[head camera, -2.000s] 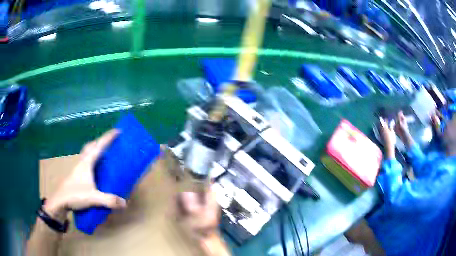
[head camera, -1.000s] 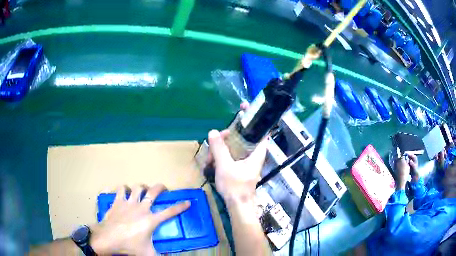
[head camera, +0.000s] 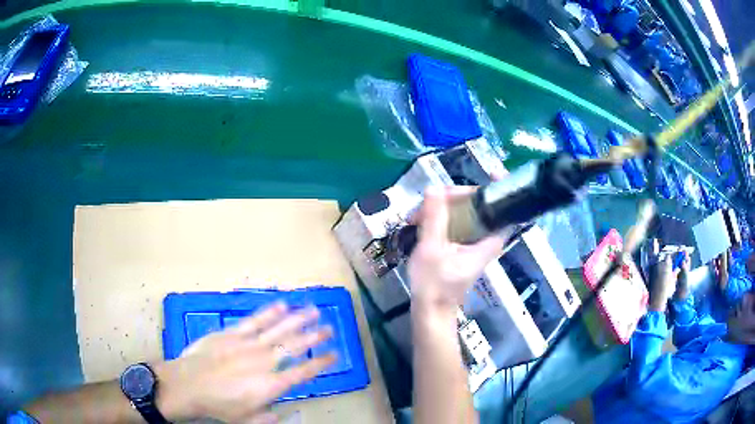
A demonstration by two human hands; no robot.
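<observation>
The blue unit [head camera: 346,348] lies back side up on the cardboard mat [head camera: 207,244]. My left hand [head camera: 257,360], with a watch at the wrist, is over the unit with its fingers spread and blurred; it holds nothing, and whether it touches the unit I cannot tell. My right hand [head camera: 451,240] is closed around the electric screwdriver [head camera: 521,199], which is tilted with its top to the right. The tool's front end is at the pick-up mechanism [head camera: 381,257] of the nearer screw feeder [head camera: 393,199]. The tip itself is not clear.
A second screw feeder [head camera: 530,302] stands to the right. Beyond are a waiting blue unit [head camera: 443,99] on plastic, a red-lidded tin box [head camera: 617,286] and a person in blue [head camera: 683,356]. Another unit [head camera: 31,70] lies at far left. A yellow strap [head camera: 691,116] and black cable run from the tool.
The blue unit went from my left hand onto the mat. My right hand took the screwdriver and moved it right, to the feeder. My left hand's fingers have shifted over the unit.
</observation>
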